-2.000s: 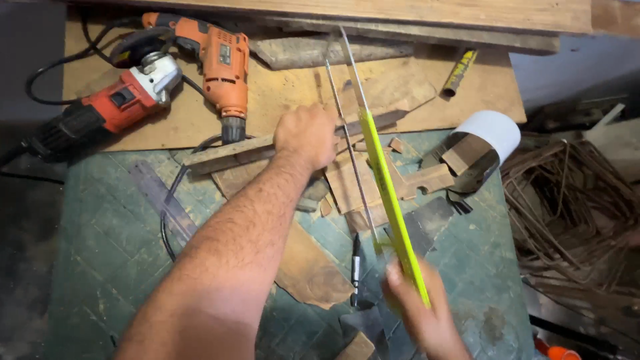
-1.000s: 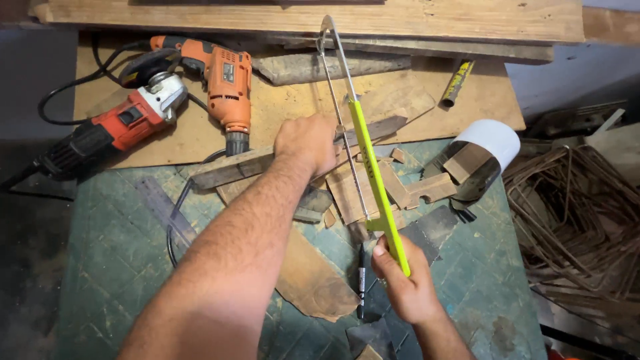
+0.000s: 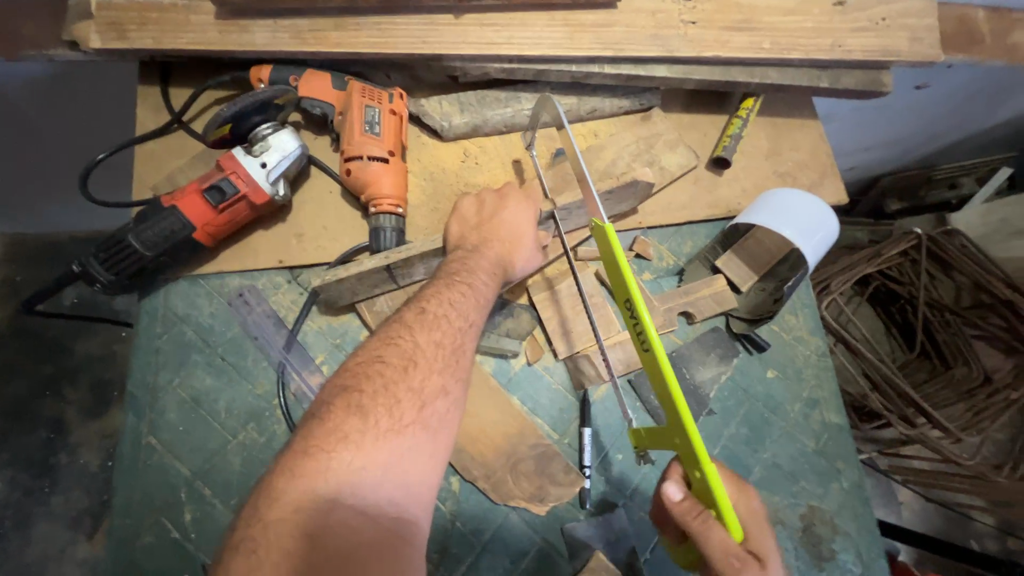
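My left hand [image 3: 498, 232] is closed on a long, narrow wooden strip [image 3: 384, 272] that lies slantwise over the board's front edge. In my right hand [image 3: 712, 520], near the bottom, is the handle of a lime-green hacksaw [image 3: 656, 360]. Its thin blade [image 3: 582, 296] crosses the strip just right of my left hand, and its curved metal frame reaches up and away. Whether the teeth are in the wood I cannot tell. Small wood pieces [image 3: 572, 308] lie beneath the blade, and a black marker [image 3: 586, 448] lies left of the saw's handle.
An orange power drill [image 3: 372, 152] and a red angle grinder [image 3: 216, 196] with cords lie at the left. Planks [image 3: 512, 34] span the back. A white roll [image 3: 788, 224], a short tube [image 3: 736, 132] and bent metal rods [image 3: 920, 344] are at the right. A ruler [image 3: 276, 340] and flat wood piece [image 3: 512, 440] lie nearer.
The hacksaw has shifted along its length across the strip, with my right hand moving nearer to me since one second ago. My left hand stays on the strip.
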